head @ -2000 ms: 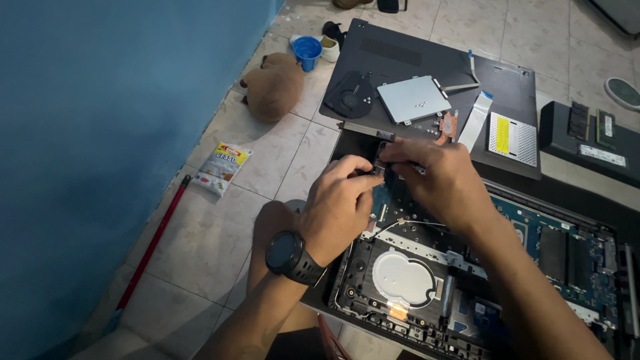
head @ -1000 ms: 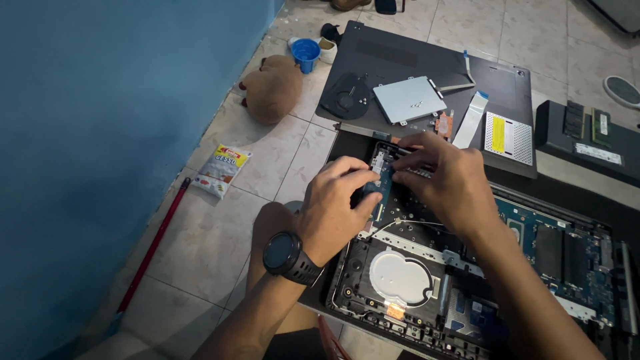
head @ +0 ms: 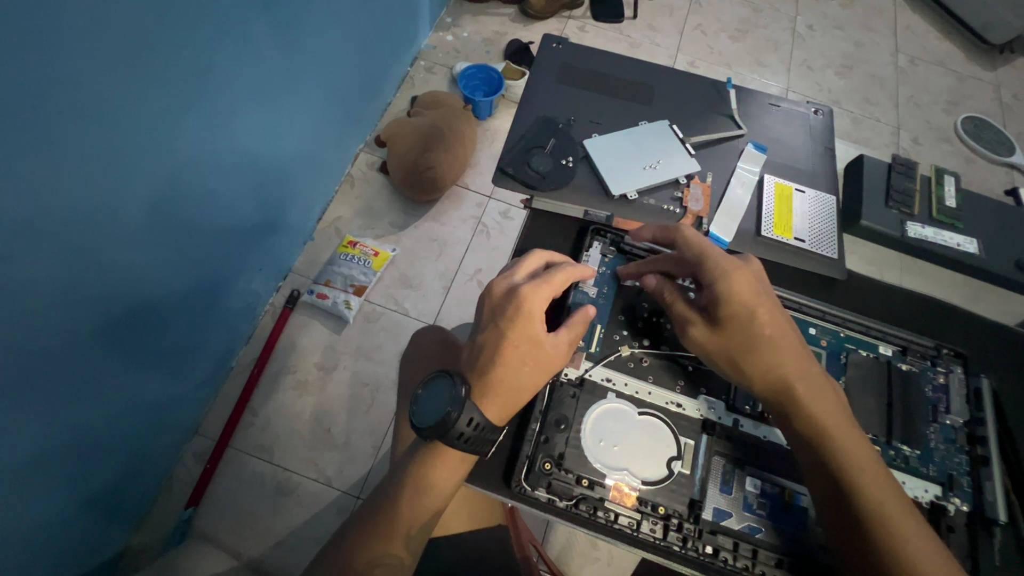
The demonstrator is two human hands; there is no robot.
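Note:
An opened laptop chassis [head: 632, 386] lies before me with its inner parts exposed. My left hand [head: 524, 328] rests at its upper left corner, thumb and fingers apart at the edge of a small blue circuit board [head: 606, 300]. On the board's other side, my right hand [head: 712, 296] is bent inward, its fingertips by the board's upper right edge; whether they pinch anything is hidden. A thin cable with a small connector [head: 625, 351] crosses the chassis below both hands. The main board [head: 824, 344] lies to the right, partly behind my right forearm.
Beyond the chassis, a dark laptop cover [head: 768, 128] bears a touchpad module [head: 640, 158], a fan [head: 542, 156], a flat ribbon cable [head: 738, 192], a perforated metal bracket [head: 800, 216] and loose screws. Memory modules [head: 946, 192] lie on a black box [head: 868, 188]. A plush toy [head: 430, 148] sits left.
Two seconds ago both hands were close together over the upper left corner, covering most of the small board. They have since moved apart, and the board shows between them.

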